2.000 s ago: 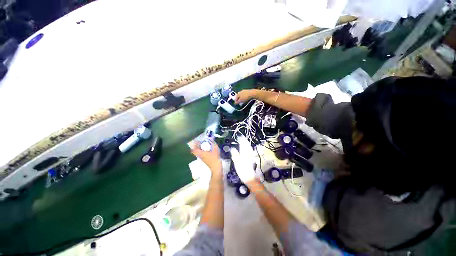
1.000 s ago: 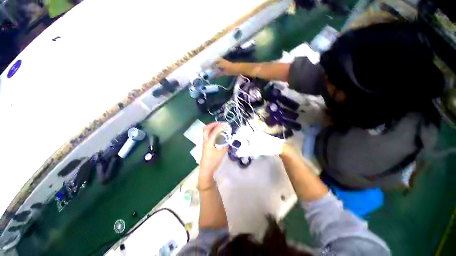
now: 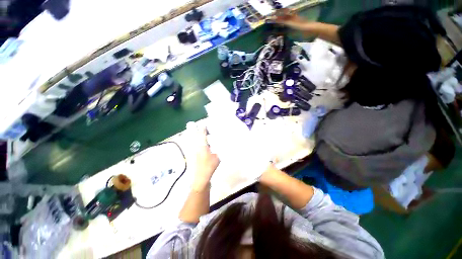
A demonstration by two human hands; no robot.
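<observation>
My bare left hand is over the white bench. A small pale object shows at its fingertips; glare hides its shape and whether I grip it. My white-gloved right hand blends into the overexposed bench, so its fingers and anything in them cannot be made out. White sheets lie beyond my hands. Several dark hair dryer bodies with purple rings lie at the right, beside tangled white cords.
A co-worker is at the right, one arm reaching across the bench. A green bench grinder with a tan buffing wheel is at the lower left. Its black cord loops around small labels. Crumpled clear plastic is far left.
The view has shifted, bringing the grinder and plastic into sight. My hands have moved away from the dark units and cords, back over the bench. The co-worker's hand reaches farther out.
</observation>
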